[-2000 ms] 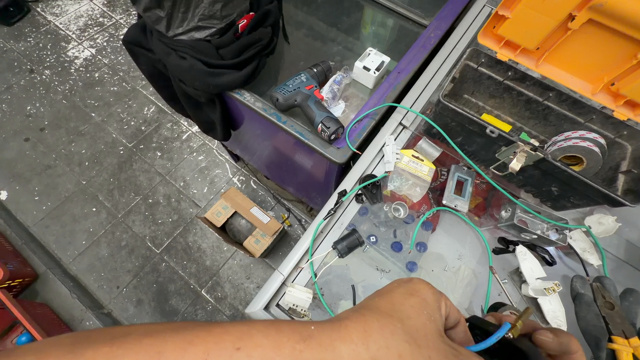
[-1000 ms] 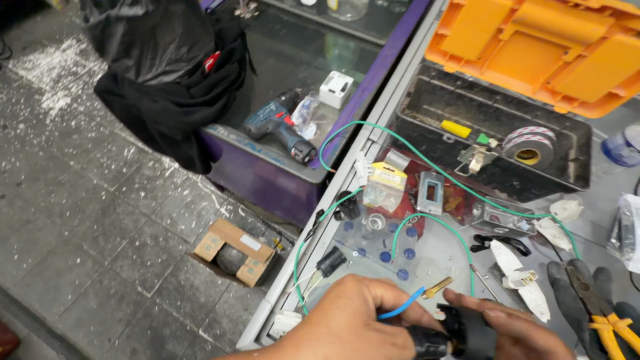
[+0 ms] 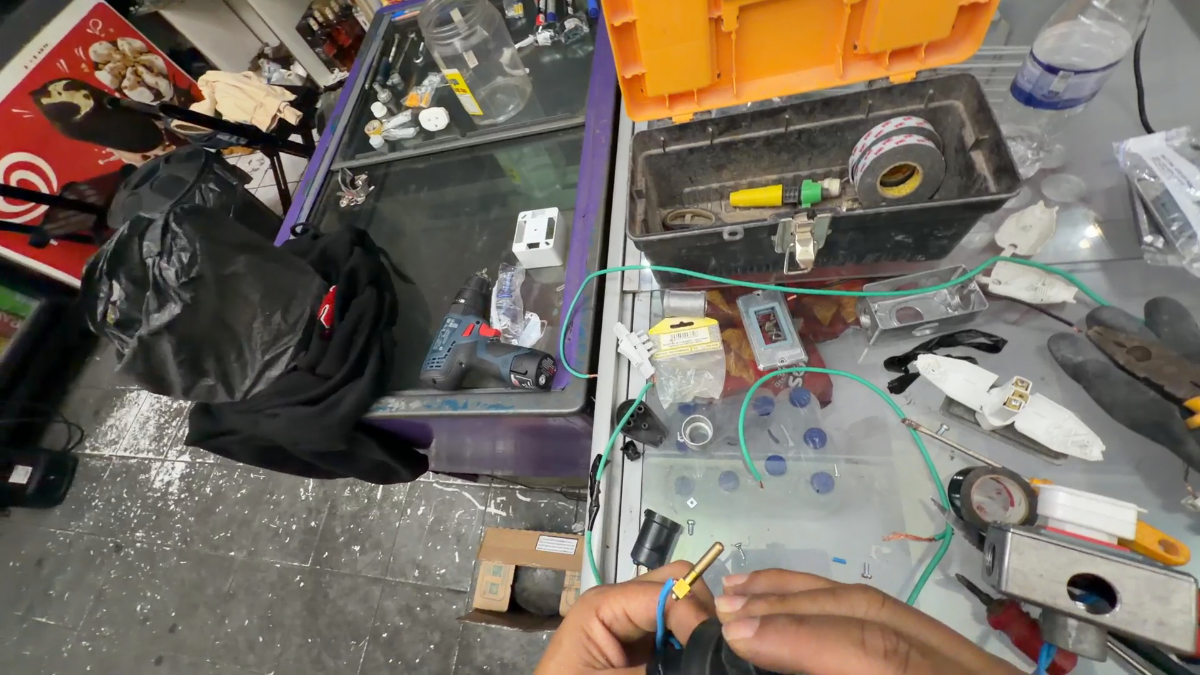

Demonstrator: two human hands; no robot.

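Observation:
At the bottom centre, my left hand (image 3: 609, 623) holds a black round plug part (image 3: 717, 652), from which a blue wire (image 3: 662, 609) runs to a brass pin (image 3: 698, 570) standing up between the hands. The fingers of my right hand (image 3: 844, 619) lie on the same black part from the right; its lower side is out of frame. Just above my left hand is a black cylindrical fitting (image 3: 656, 537). Green wire (image 3: 750, 412) curves over the glass counter beyond the hands. A metal box (image 3: 1087, 581) and a roll of black tape (image 3: 994, 497) lie to the right.
An open toolbox (image 3: 806, 234) with an orange lid stands behind. Pliers (image 3: 1144, 361) rest on a glove at right. A red-handled screwdriver (image 3: 1022, 628) lies near the metal box. A cordless drill (image 3: 483, 347) sits on the purple-edged case, beside a white socket box (image 3: 539, 237).
The brass pin and blue wire have gone from pointing sideways to the pin standing up between my hands. The view has swung, now showing more of the case and the counter's right side.

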